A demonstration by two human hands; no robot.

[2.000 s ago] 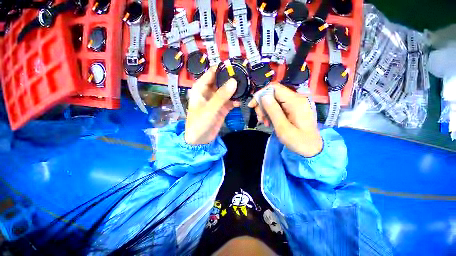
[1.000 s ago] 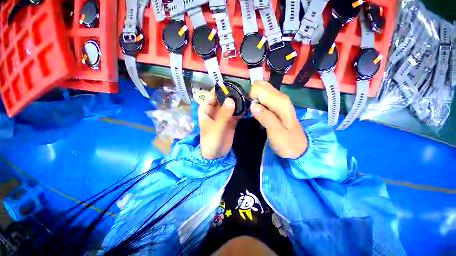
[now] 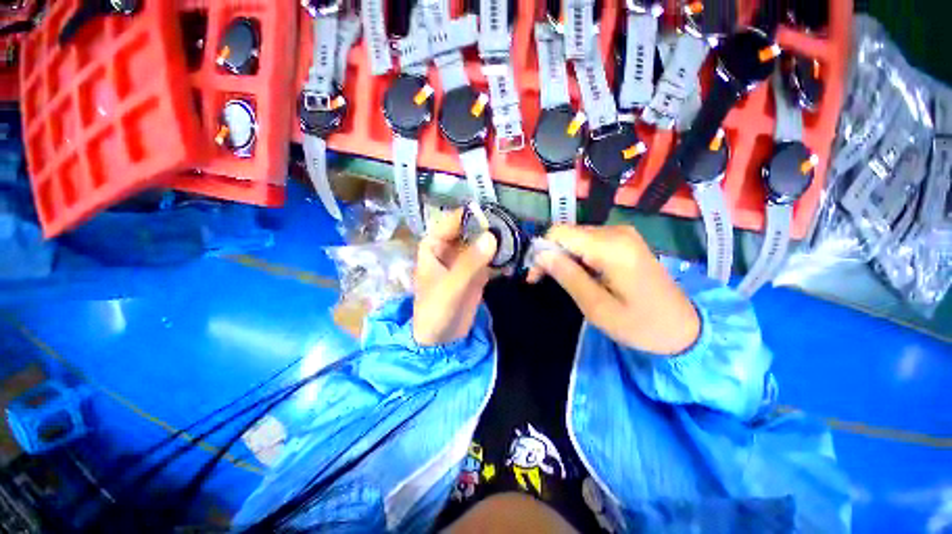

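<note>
A round watch head (image 3: 505, 239) with a dark rim is in my left hand (image 3: 451, 284), between thumb and fingers above my lap. Its face looks grey with glare. My right hand (image 3: 624, 286) has thumb and fingertips pinched together close to the right edge of the watch head. Whether they hold a small part is too blurred to tell. Several round black watches with orange tabs and grey straps, such as one watch (image 3: 558, 136), lie in and over the front of the red compartment tray (image 3: 436, 159).
A second red tray (image 3: 115, 125) lies tilted at the left over another tray holding watches (image 3: 238, 127). Bagged grey straps (image 3: 898, 167) lie at the right. Crumpled clear film (image 3: 367, 261) is left of my left hand. A blue crate (image 3: 48, 417) stands on the blue floor.
The trays have shifted right and slightly down in view. The held watch face, black before, now looks grey. My right fingertips have moved slightly away from the watch rim.
</note>
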